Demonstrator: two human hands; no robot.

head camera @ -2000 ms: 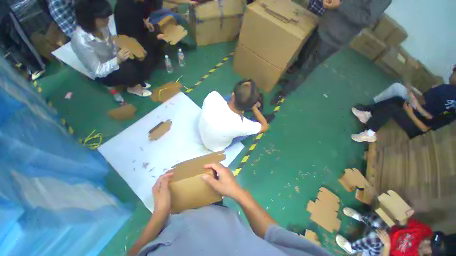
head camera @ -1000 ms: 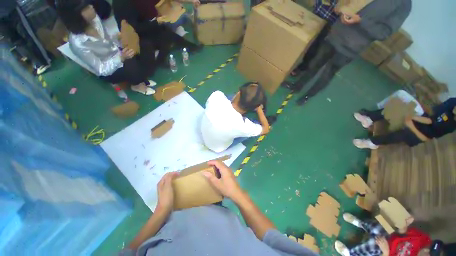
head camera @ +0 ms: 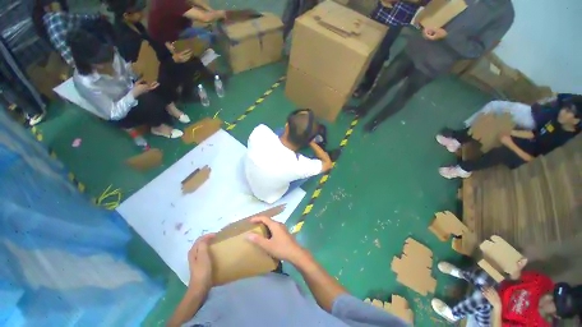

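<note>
A brown folded mailer box (head camera: 239, 257) is held in front of my body, above a white sheet on the floor. My left hand (head camera: 200, 260) grips its left side. My right hand (head camera: 276, 239) grips its upper right corner, with the thumb on the top face. The box lid (head camera: 255, 219) stands out along the far edge as a narrow brown strip. A small dark patch shows by my right fingers; I cannot tell what it is. The inside of the box is hidden.
White sheet (head camera: 150, 201) with scraps and a small cardboard piece (head camera: 196, 179). A person in white (head camera: 274, 163) sits at its far edge. Blue wrapped stack (head camera: 57, 236) at left, large carton (head camera: 332, 57) ahead, blanks (head camera: 413, 265) and stacked cardboard (head camera: 529, 198) at right. Several other people sit or stand around.
The lid strip at the far edge looks narrower than two seconds ago. The box stays in both hands and sits slightly lower and further left. The seated person at right now holds a cardboard blank.
</note>
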